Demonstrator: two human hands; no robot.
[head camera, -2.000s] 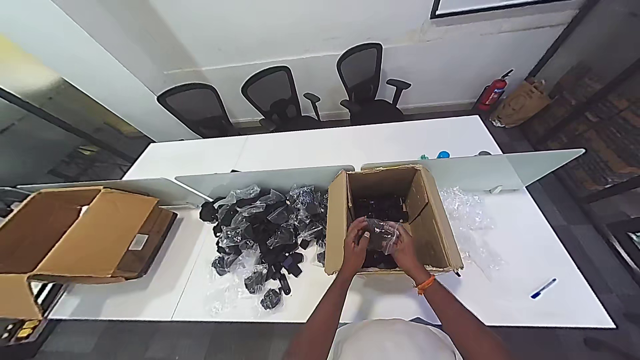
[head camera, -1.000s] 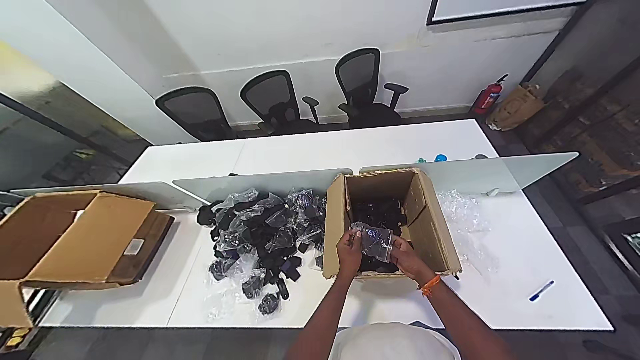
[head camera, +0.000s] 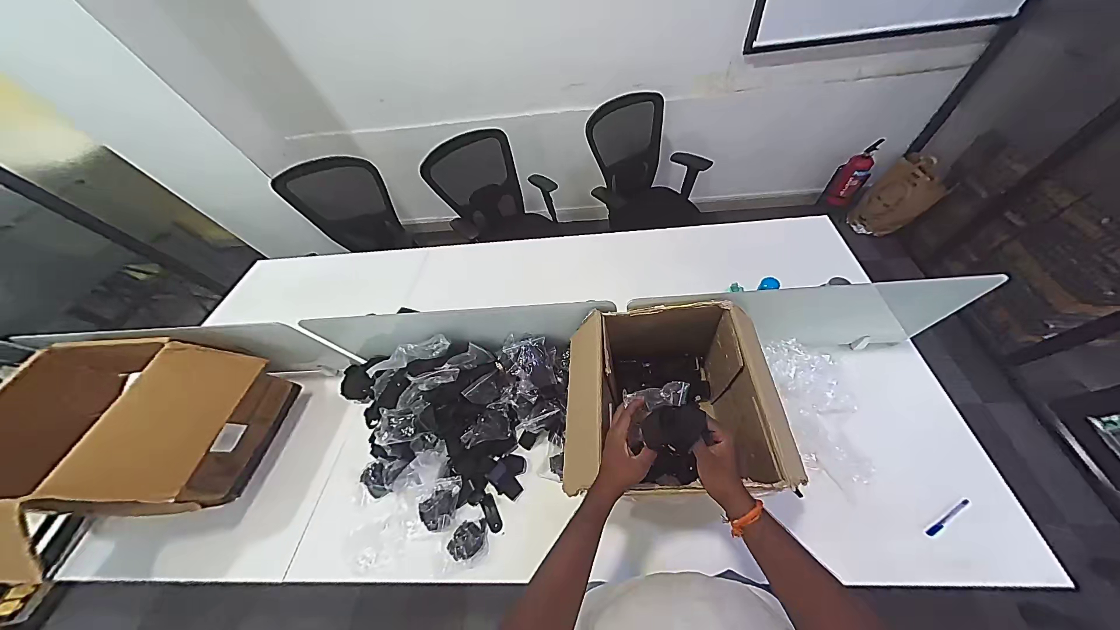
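Observation:
Over the opening of a tall cardboard box (head camera: 764, 394), my left hand (head camera: 624, 451) and my right hand (head camera: 721, 455) hold a rounded black item (head camera: 675, 429) between them. A clear plastic bag (head camera: 658, 395) is at my left fingertips, just behind the black item. More dark items (head camera: 652, 372) lie inside the box; what they are I cannot tell. Left of the box spreads a pile of black items (head camera: 468, 416), many in clear plastic bags. An orange band circles my right wrist.
An open cardboard box (head camera: 131, 429) stands at the far left. Crumpled clear plastic (head camera: 809, 394) lies right of the tall box, and a blue pen (head camera: 948, 517) is near the table's right edge. Low frosted divider panels (head camera: 814, 315) cross the white table (head camera: 910, 437) behind the boxes.
One second ago both hands held a clear plastic bag stretched between them above the box. Now a rounded black item is between my hands, with clear plastic behind it.

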